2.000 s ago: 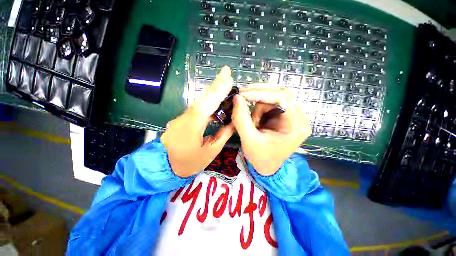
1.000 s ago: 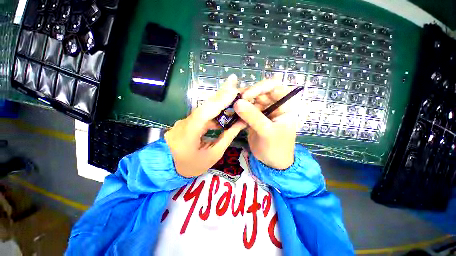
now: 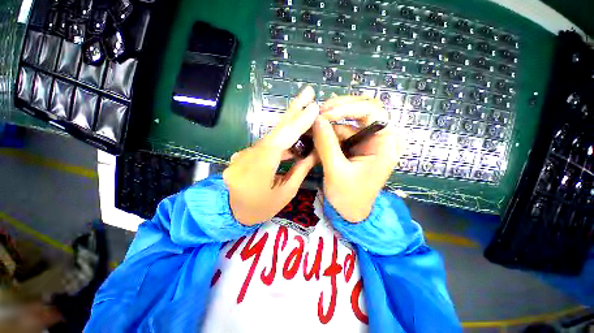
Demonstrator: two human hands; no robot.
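Observation:
My left hand holds a small black glossy housing between thumb and fingers, in front of my chest. The fingers cover most of it. My right hand is bent against it, with fingertips at the housing's upper edge. A thin dark tool, possibly tweezers, is held in my right hand and points up to the right. Its other end is hidden. A clear blister tray with rows of tiny pockets lies beyond my hands; many pockets hold small dark parts.
A black blister tray with loosely heaped housings lies at left. A flat black device, possibly a smartphone, lies beside it. Another black tray stands at right. A lower black gridded tray is below the bench edge at left.
Since one second ago, my fingers have closed further over the housing and the dark tool's tip sits slightly lower. Two seconds ago the tool was mostly hidden in my right hand.

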